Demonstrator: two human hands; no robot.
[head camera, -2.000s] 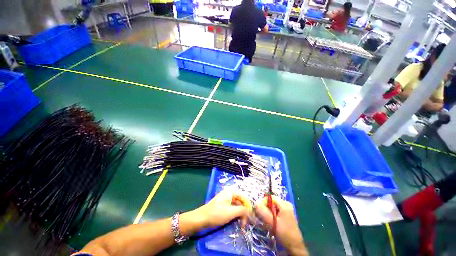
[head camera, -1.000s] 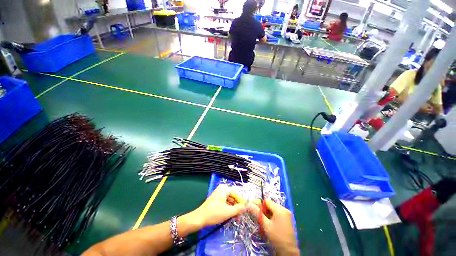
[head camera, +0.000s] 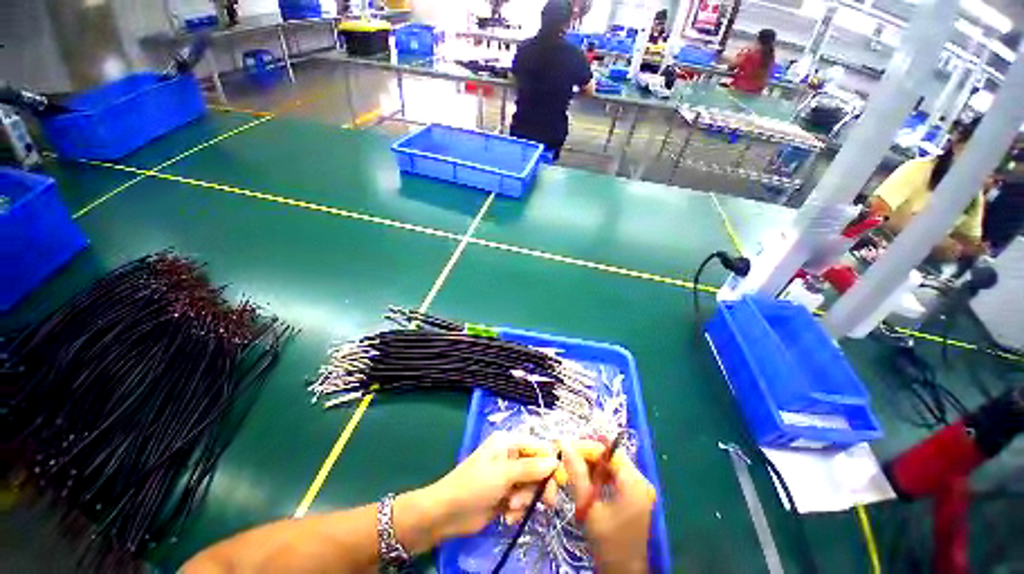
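Observation:
My left hand (head camera: 500, 480) is over the near blue tray (head camera: 648, 448), its fingers closed on a black cable (head camera: 519, 536) that hangs down toward me. A small yellow patch shows at its fingertips. My right hand (head camera: 612, 499) touches the left at the cable's upper end and holds a small red-handled tool (head camera: 603, 463), mostly hidden by the fingers. The cable's tip is too small to tell. Silvery-white shreds (head camera: 561, 549) lie in the tray. A bundle of black cables with pale ends (head camera: 449, 364) lies across the tray's upper left edge, with a green marker (head camera: 482, 332) on it.
A large heap of black cables (head camera: 135, 381) lies at the left. Blue bins (head camera: 124, 112) stand at the far left. A blue tray (head camera: 469, 159) stands across the table. At the right are a blue bin (head camera: 792, 376), white posts and a red-and-black tool (head camera: 938, 460). People are beyond.
Both hands have closed together at the cable's end. The red-handled tool, upright earlier, now leans and is more covered by the fingers. The cable hangs more steeply below my left hand.

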